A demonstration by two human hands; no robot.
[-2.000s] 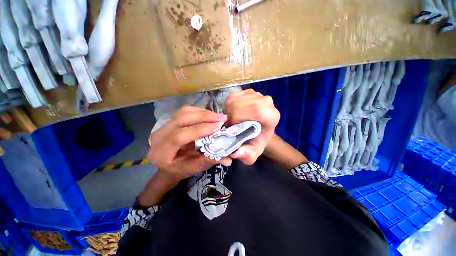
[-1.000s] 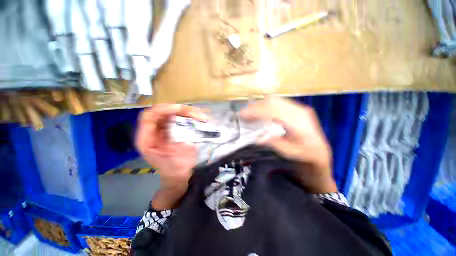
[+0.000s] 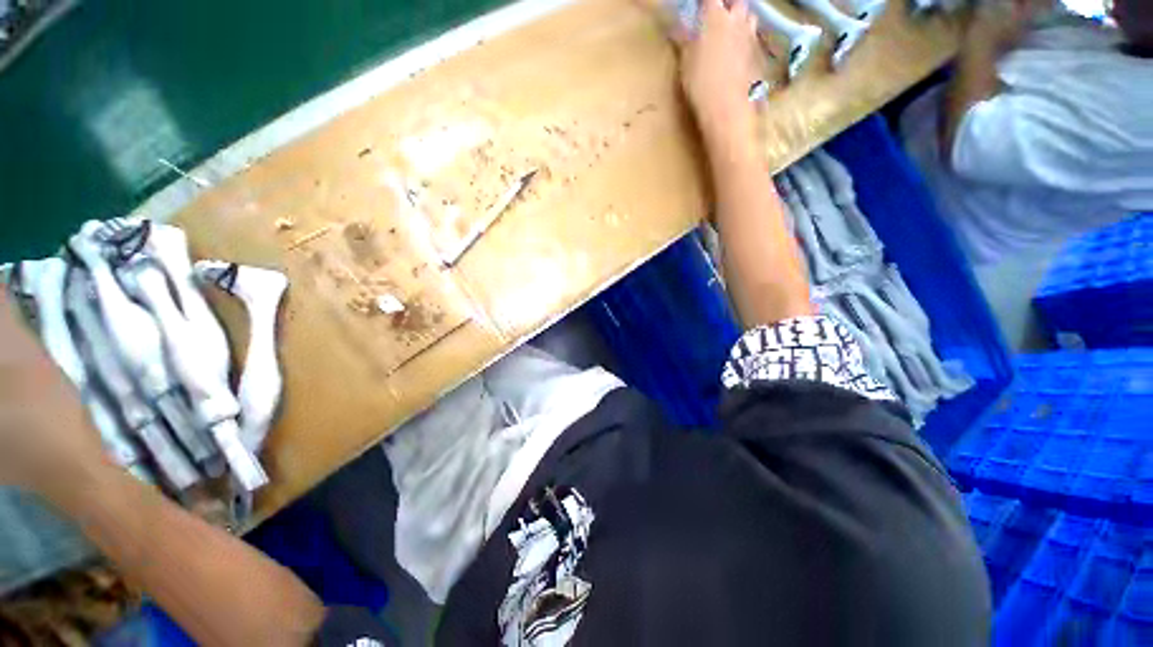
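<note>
My right hand (image 3: 721, 48) is stretched out to the far right of the bench, at the row of white legs (image 3: 794, 41). Its fingers are near the top edge, by a pale piece; whether they still hold it is unclear. My left hand (image 3: 32, 411) is blurred and cut off by the left edge, beside the heap of white legs (image 3: 146, 329); its fingers cannot be made out. The heaped legs have dark-lined foot ends towards the back and square ends towards me.
A slim hand tool (image 3: 491, 220) and a small white lump (image 3: 390, 303) lie on the stained bench (image 3: 607, 164). A green surface (image 3: 253, 76) lies behind. A blue crate (image 3: 942, 297) holds white legs below right. Another person's white sleeve (image 3: 1056, 126) is at right.
My hands have parted from the lap, the right reaching out to the far right and the left to the far left. The white piece is gone from the lap. The view has turned.
</note>
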